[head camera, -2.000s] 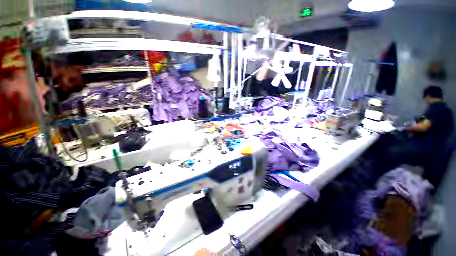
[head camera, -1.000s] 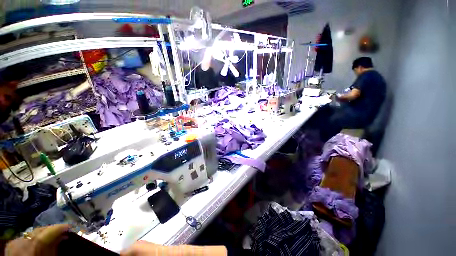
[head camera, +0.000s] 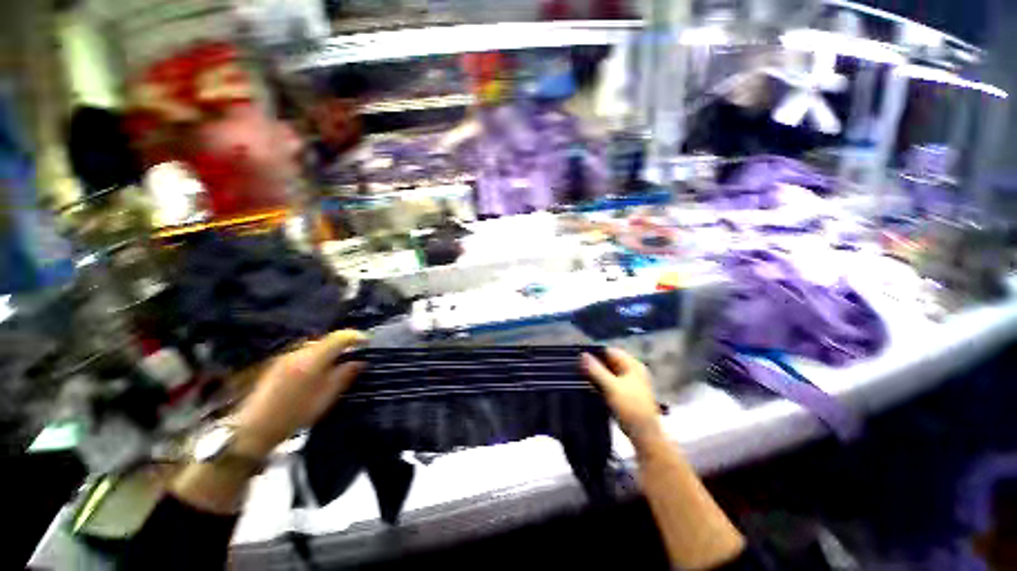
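A dark garment piece with thin white stripes (head camera: pixel 474 385) is stretched between my two hands, in front of the sewing machine. My left hand (head camera: pixel 299 390) grips its left end and my right hand (head camera: pixel 625 393) grips its right end. Dark loose parts hang below the striped band over the table's front edge. The white and blue sewing machine (head camera: pixel 535 307) stands behind the cloth, which hides its lower part and needle area. The picture is blurred.
Purple fabric (head camera: pixel 797 307) lies on the table right of the machine, with a lilac strip (head camera: pixel 797 396) near the front edge. A dark fabric heap (head camera: pixel 251 290) is behind left. The white table edge (head camera: pixel 502 502) curves across the front.
The view has swung back to the left. Both hands are now fully in view, raised with the striped piece spread between them. The seated person and the striped bundle at right have left the picture.
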